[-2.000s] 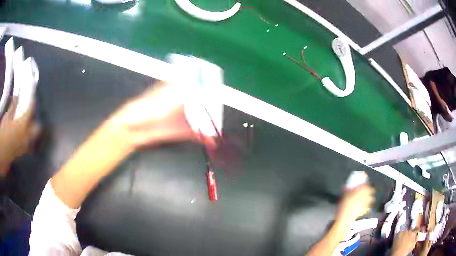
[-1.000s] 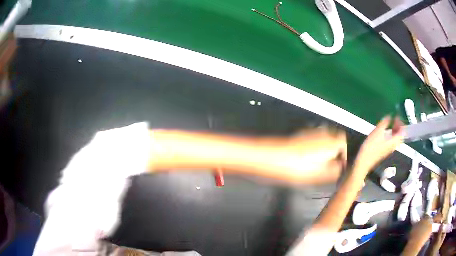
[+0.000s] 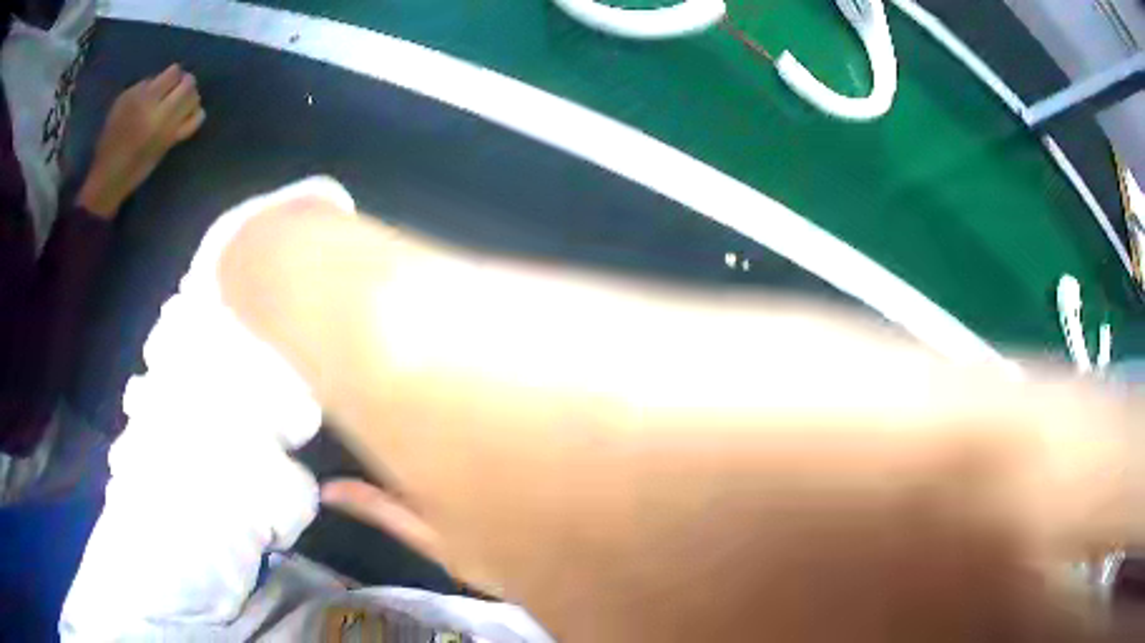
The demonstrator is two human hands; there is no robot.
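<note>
My left forearm, in a white sleeve, stretches large and blurred across the view. My left hand (image 3: 1086,440) is a blur at the right edge, its fingers and anything in them unclear. Below the forearm, fingers point left, apparently my right hand (image 3: 377,505); the rest of it is hidden or merges with the blur. On the green belt lie a J-shaped white curved arm (image 3: 839,103), partly cut off by the top edge, and another white curve (image 3: 647,18) with reddish lead wires (image 3: 751,43) near its end.
A pale metal rail (image 3: 603,148) separates the green conveyor belt (image 3: 954,214) from the black bench (image 3: 440,157). Tiny pale bits (image 3: 735,261) lie near the rail. Another person's hand (image 3: 148,126), dark-sleeved, is over the bench at upper left. White pieces (image 3: 1071,314) lie farther right.
My left forearm has come much closer and reaches farther right. The red screwdriver and the right-hand parts pile are now out of sight. Another person's hand shows clearly at upper left.
</note>
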